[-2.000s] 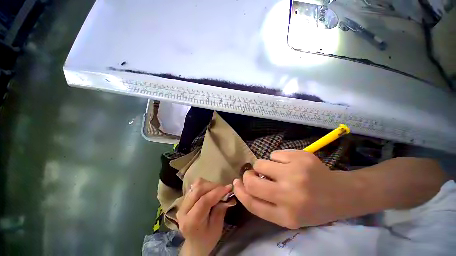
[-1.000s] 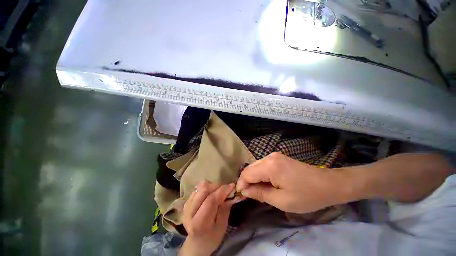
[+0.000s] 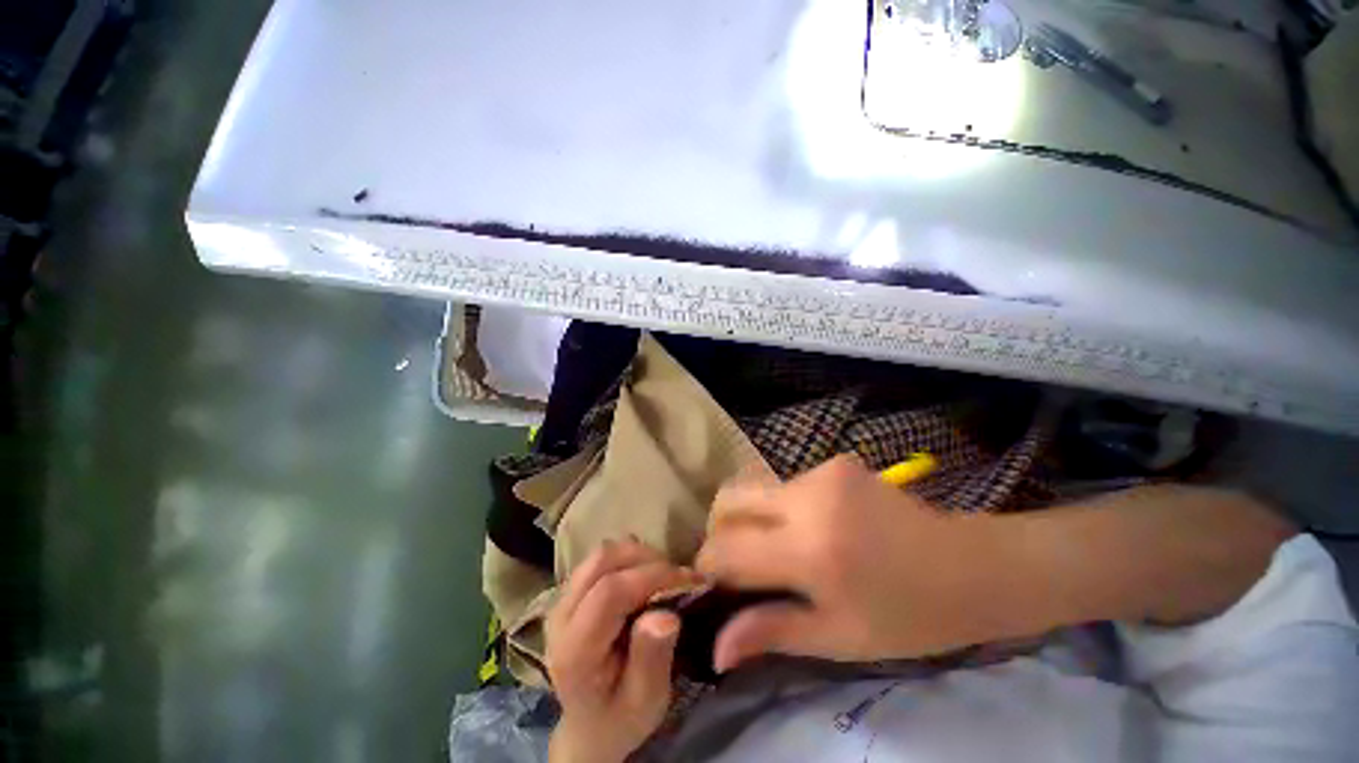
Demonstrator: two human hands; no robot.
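The tan coat (image 3: 656, 447) lies bunched on the lap, with its houndstooth lining (image 3: 835, 425) showing below the table edge. My left hand (image 3: 608, 634) pinches a tan edge of the coat, its thumb raised. My right hand (image 3: 820, 559) touches the same edge, thumb apart and slightly blurred. The end of a yellow-handled tool (image 3: 909, 470) sticks out above the back of my right hand; its tip is hidden. The fingers and coat cover the exact spot being worked on.
The white table (image 3: 566, 119) with a ruler along its edge spans the view above the coat. A slim dark tool (image 3: 1095, 72) lies by the bright machine plate. A pale basket (image 3: 489, 380) is under the table. A whitish plastic bag (image 3: 499, 723) is at the bottom.
The yellow handle stood out long, then was nearly hidden, and now its end shows again, lower. My left thumb has lifted and my right thumb has spread from its fingers.
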